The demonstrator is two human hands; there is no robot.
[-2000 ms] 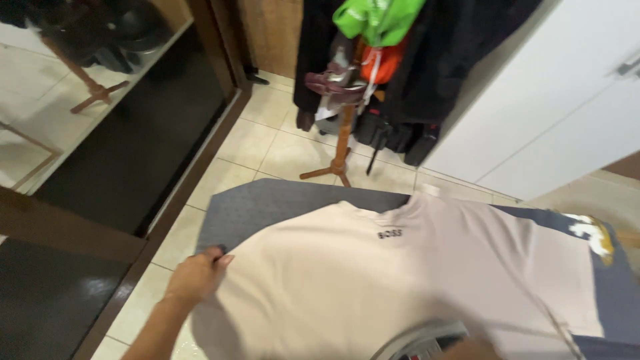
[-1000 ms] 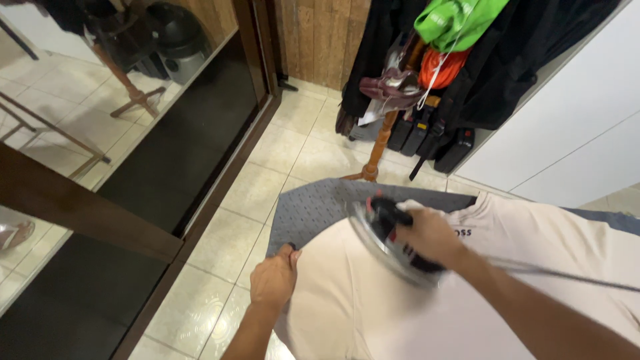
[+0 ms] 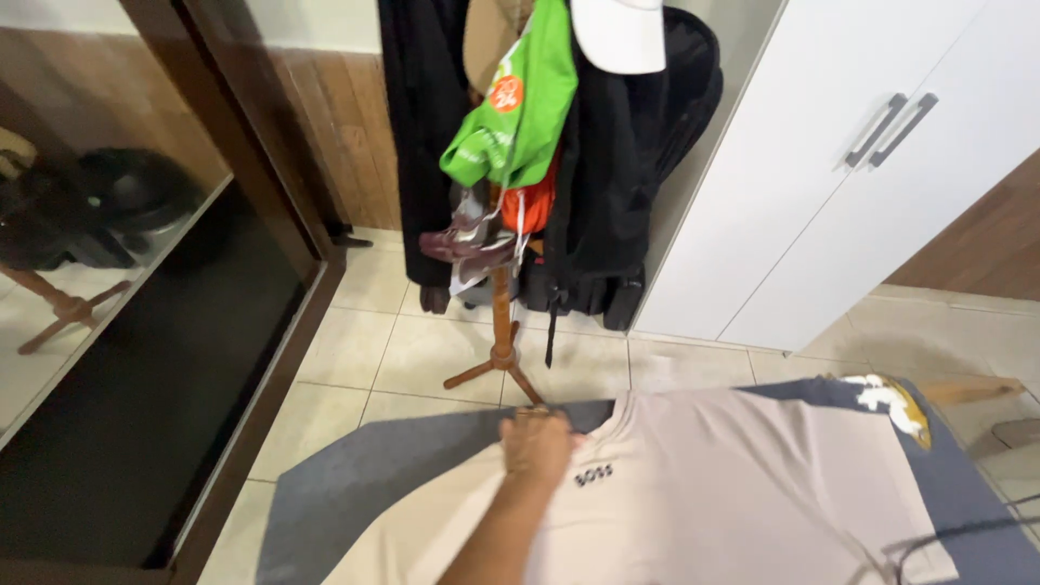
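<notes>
A pale beige T-shirt [image 3: 682,487] with dark lettering below its neckline lies spread over a grey-blue ironing board [image 3: 349,471]. My left hand [image 3: 538,447] reaches up over the shirt from the bottom of the view. Its slightly blurred fingers are curled on the shirt's shoulder beside the neckline, near the far edge of the board. My right hand and the clothes iron are out of view. A dark cord [image 3: 967,526] crosses the board and the sleeve at the lower right.
Beyond the board stands a wooden coat rack [image 3: 502,349] hung with dark clothes, a green bag [image 3: 520,106] and a white cap [image 3: 621,36]. A white cabinet [image 3: 812,203] is at the right. Dark-framed mirrored panels [image 3: 179,390] line the left, above a tiled floor.
My left hand has moved from the shirt's left edge to the shoulder by the neckline. My right hand and the iron, on the shirt a second ago, have left the view. The view has shifted.
</notes>
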